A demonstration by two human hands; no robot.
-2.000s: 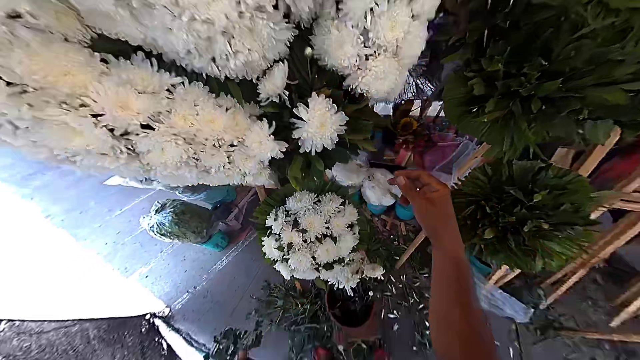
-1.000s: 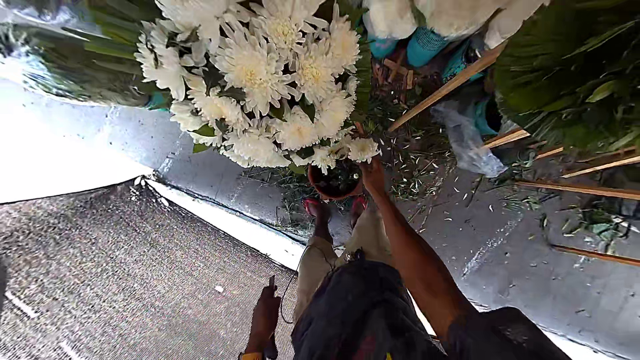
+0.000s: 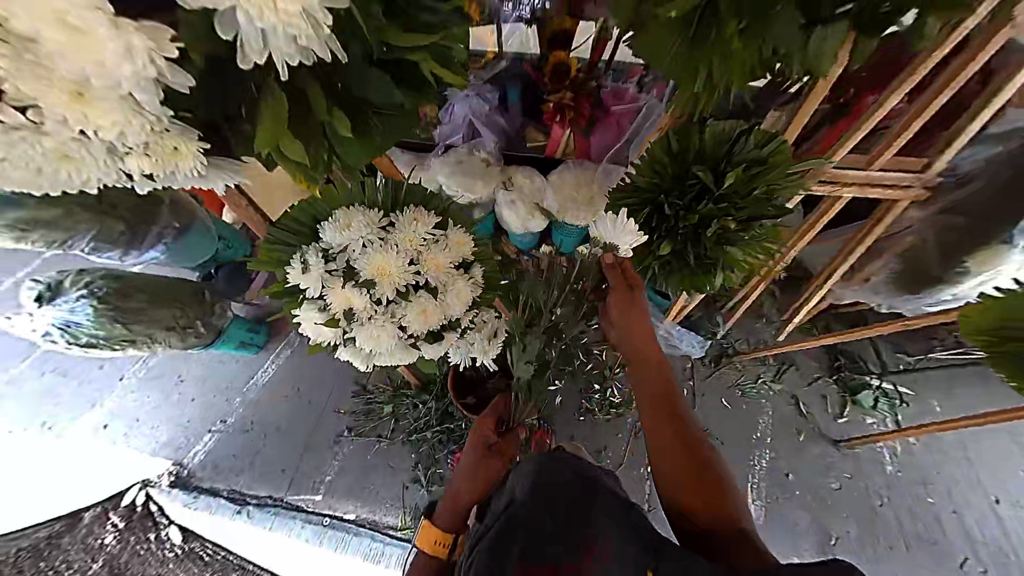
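My left hand (image 3: 490, 448), with an orange watch band at its wrist, is closed around the lower stems of a leafy bunch (image 3: 544, 320) beside a brown pot (image 3: 474, 390). Higher and to the right, my right hand (image 3: 624, 300) has its fingertips just under the head of a white chrysanthemum (image 3: 618, 232), at the top of that bunch. Left of the bunch is a round arrangement of white chrysanthemums (image 3: 392, 280) backed by green leaves. Whether the right fingers pinch the stem or only touch it is hard to see.
Wrapped white flowers in teal sleeves (image 3: 524, 204) stand behind. A round leafy arrangement (image 3: 712, 204) and wooden easel legs (image 3: 864, 184) are at right. Plastic-wrapped bundles (image 3: 128, 312) lie at left. Cut stems and leaves litter the grey pavement (image 3: 304, 432). Large white blooms (image 3: 88, 96) fill the upper left.
My left hand has come up from low beside my body and now holds stems. My right hand has moved from near the pot up to the white bloom. The view has shifted upward.
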